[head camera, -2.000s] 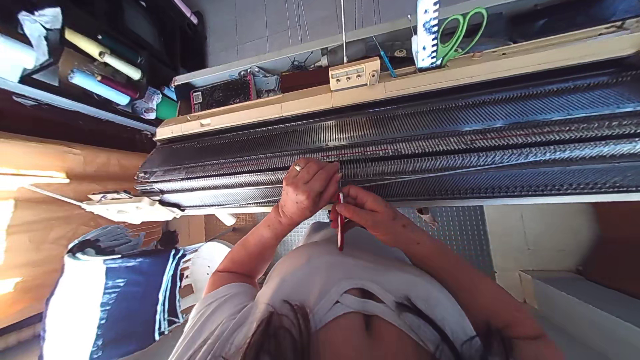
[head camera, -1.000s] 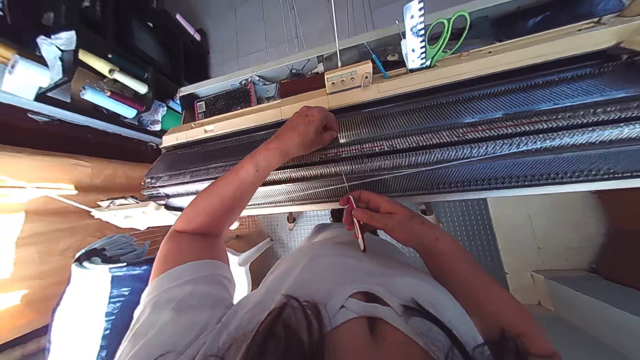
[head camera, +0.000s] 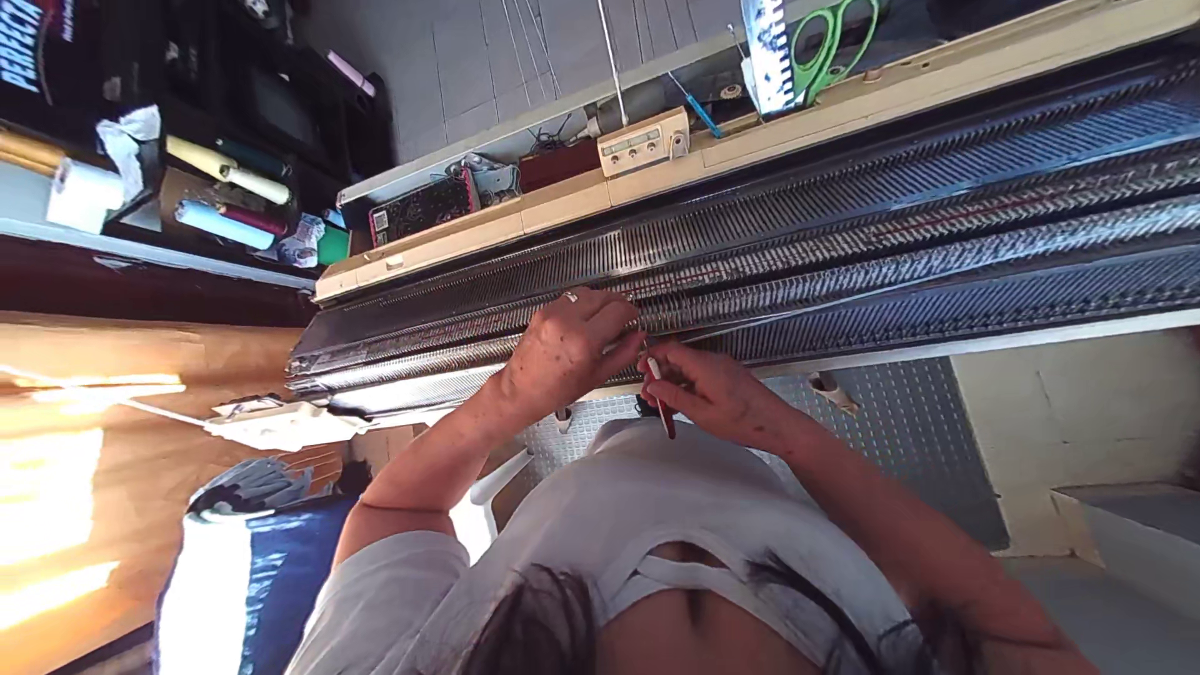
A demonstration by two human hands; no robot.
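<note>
A flatbed knitting machine point(head camera: 750, 244), with long dark beds and rows of needles, runs across the view in front of me. My left hand point(head camera: 572, 347), a ring on one finger, rests over the needle beds with fingers bent together at the front; whether something thin is between the fingertips is hidden. Just right of it, at the near edge of the bed, my right hand point(head camera: 712, 389) holds a slim red and white hand tool point(head camera: 662, 403) between thumb and fingers, its handle pointing down towards my body. The tool's tip is too small to make out.
Along the machine's far rail are a beige row counter point(head camera: 644, 143), a blue-handled tool point(head camera: 701, 114), green-handled scissors point(head camera: 830, 47) and a patterned ruler-like strip point(head camera: 769, 56). Yarn cones point(head camera: 225, 223) stand at upper left. A white carriage point(head camera: 281, 424) sits at the bed's left end, folded cloth point(head camera: 291, 572) below.
My left hand, one second ago farther up over the bed's far side, has come back down beside my right hand. The right hand keeps hold of the red and white tool.
</note>
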